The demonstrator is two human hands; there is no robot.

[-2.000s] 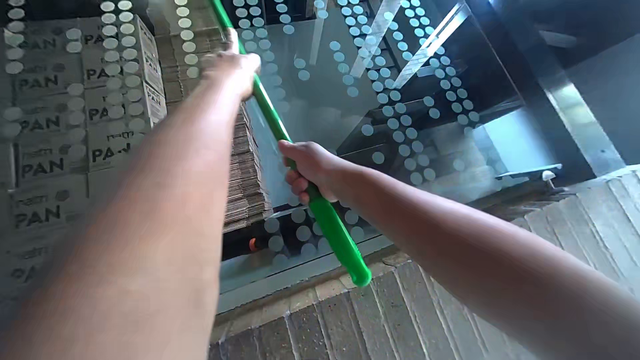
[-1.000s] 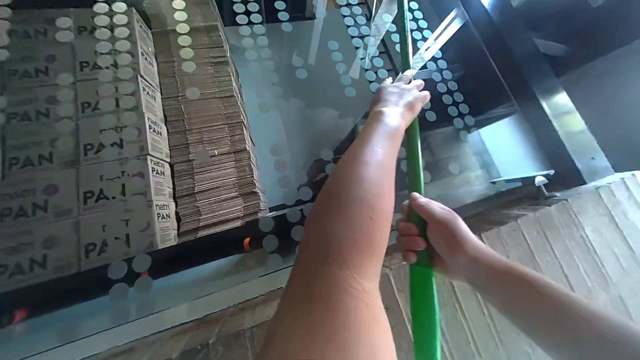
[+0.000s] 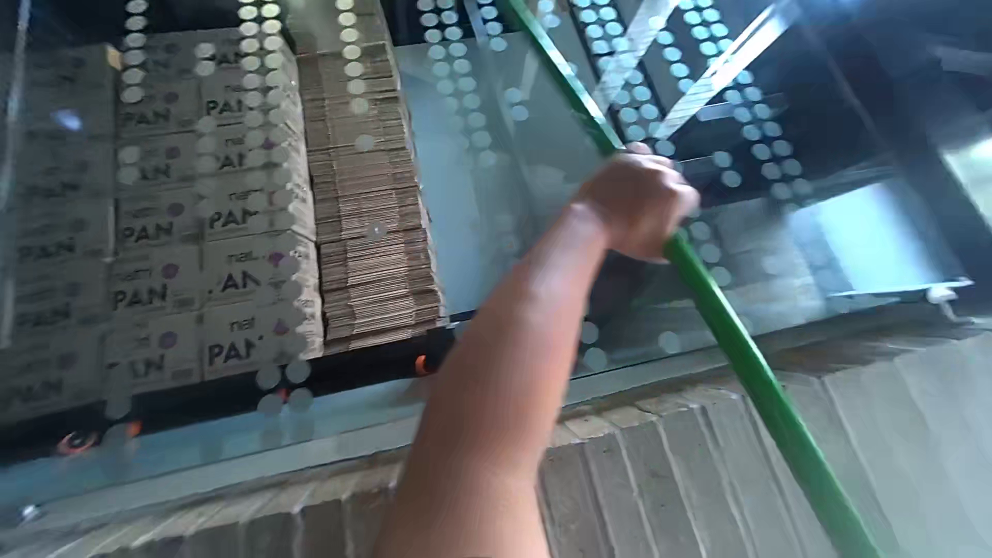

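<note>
A long green pole [image 3: 744, 349] slants from the top centre of the head view down to the bottom right edge. My left hand [image 3: 639, 201] is closed around it above mid-length of the visible part, the forearm rising from the bottom centre. The pole crosses in front of a glass pane [image 3: 496, 178] marked with rows of pale dots. Its far end is outside the picture, as is its lower end. My right hand is not in view.
Behind the glass, printed cardboard boxes [image 3: 248, 271] stand stacked at the left, beside a tall stack of flattened cardboard [image 3: 380, 256]. A pale frame edge [image 3: 310, 465] runs under the pane, above a brick ledge [image 3: 620, 480]. A white fitting [image 3: 942, 294] sits at the right.
The pole has swung from a left lean to upright and back to a left lean, lying further right than at first. My right hand, on the pole in both earlier frames, has left the view.
</note>
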